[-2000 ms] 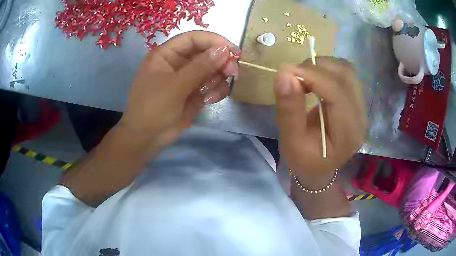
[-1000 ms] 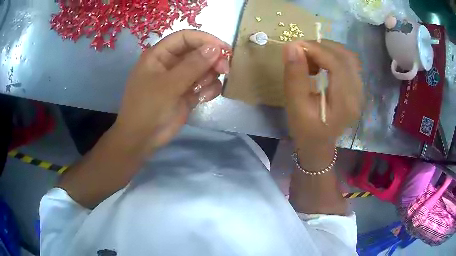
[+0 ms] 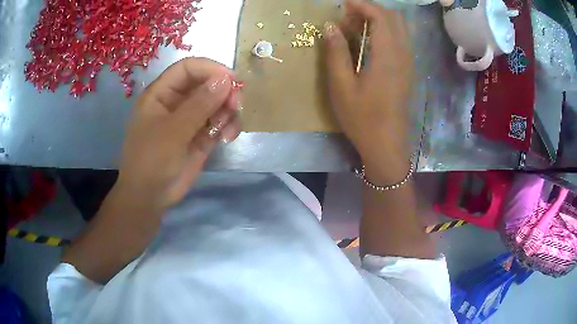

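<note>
My left hand (image 3: pixel 180 123) pinches a small red part (image 3: pixel 236 85) between thumb and fingertips, left of the brown board (image 3: pixel 291 101). My right hand (image 3: pixel 373 82) is over the board's right side, with a thin pale stick (image 3: pixel 362 47) held in it; the stick's ends are partly hidden by the fingers, so its tip cannot be told. Gold pieces (image 3: pixel 307 35) lie scattered on the board just left of my right fingertips. A round whitish holder (image 3: pixel 262 49) stands on the board, with a short thin yellowish stick (image 3: pixel 275 59) extending from it to the right.
A heap of red parts (image 3: pixel 104 38) lies on the metal table (image 3: pixel 76 126) at the left. A pale pink mug (image 3: pixel 469 28) is at the right, beside a red printed card (image 3: pixel 506 95). Below the table are a pink stool (image 3: pixel 471 202) and a yellow-black floor tape (image 3: pixel 39 238).
The view has shifted, so the table items appear further left. The thin stick has gone from my right fingertips to the whitish holder. My right hand has moved up the board; my left still pinches the red part.
</note>
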